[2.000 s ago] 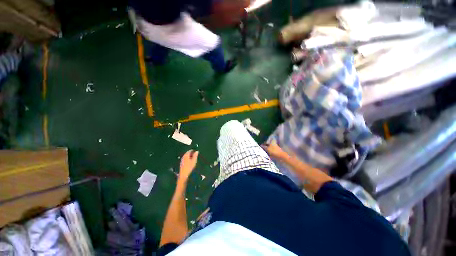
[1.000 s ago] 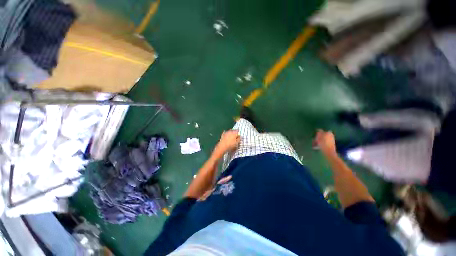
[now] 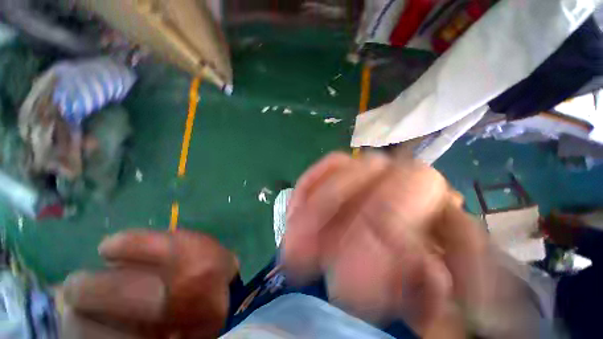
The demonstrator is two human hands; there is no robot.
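My left hand [image 3: 149,281] is large and close to the camera at the lower left, its fingers curled. My right hand [image 3: 377,242] is raised close to the camera at the lower centre, blurred, its fingers bent. No object shows in either hand, but the blur and the closeness hide the insides of the fingers. The two hands are apart.
Green floor [image 3: 264,152] has yellow lines and small scraps. A brown board [image 3: 165,33] juts in at the top left. Crumpled cloth [image 3: 86,99] lies at the left. A long white sheet [image 3: 456,79] hangs at the upper right. A stool [image 3: 509,218] stands at the right.
Both hands have come up from low beside my body to close in front of the camera. The view has moved on to another part of the workshop.
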